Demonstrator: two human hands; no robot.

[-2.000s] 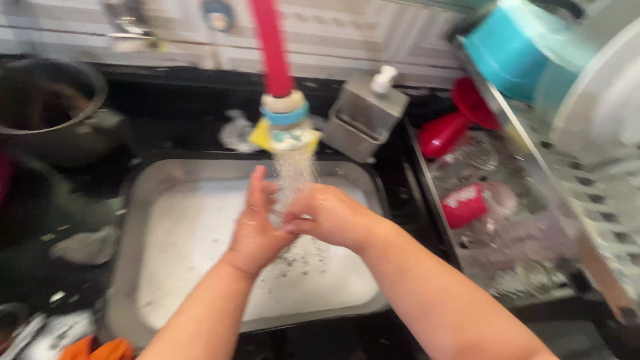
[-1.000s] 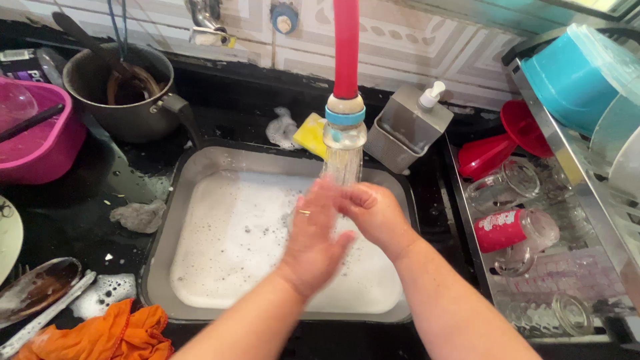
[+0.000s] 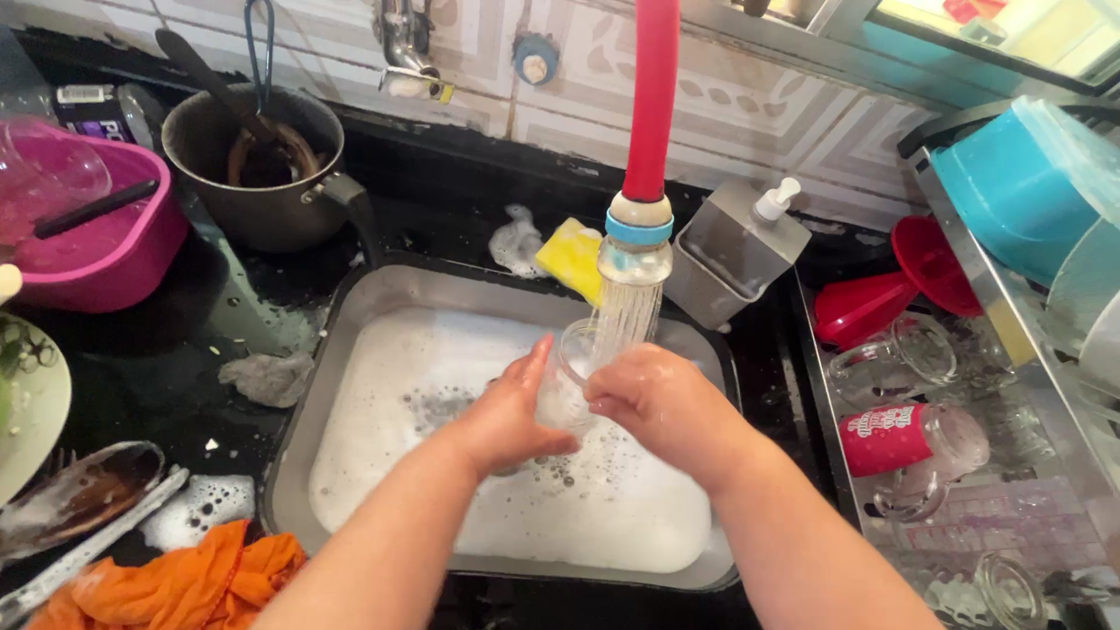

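Note:
Over a grey rectangular basin [image 3: 350, 328] of foamy water, my left hand [image 3: 512, 416] cups a clear drinking glass [image 3: 564, 404] from the left. My right hand [image 3: 652, 407] has its fingers curled at the glass's rim on the other side. Water streams into and around the glass from a clear faucet nozzle [image 3: 636, 261] on a red hose [image 3: 653, 96]. Behind the basin lie a yellow sponge [image 3: 569, 258] and a grey soap dispenser [image 3: 731, 254] with a white pump.
At left stand a dark saucepan [image 3: 262, 206] with utensils and a pink tub [image 3: 131, 254]. Nearer are a plate [image 3: 44, 411], a wooden spoon [image 3: 83, 490] and an orange cloth [image 3: 175, 582]. A metal dish rack [image 3: 1006, 306] at right holds glassware, a red funnel [image 3: 936, 267] and a blue container [image 3: 1015, 188].
A clear glass now shows between my hands under the running water; it was not discernible in the earlier frames. My left hand has turned and cups it.

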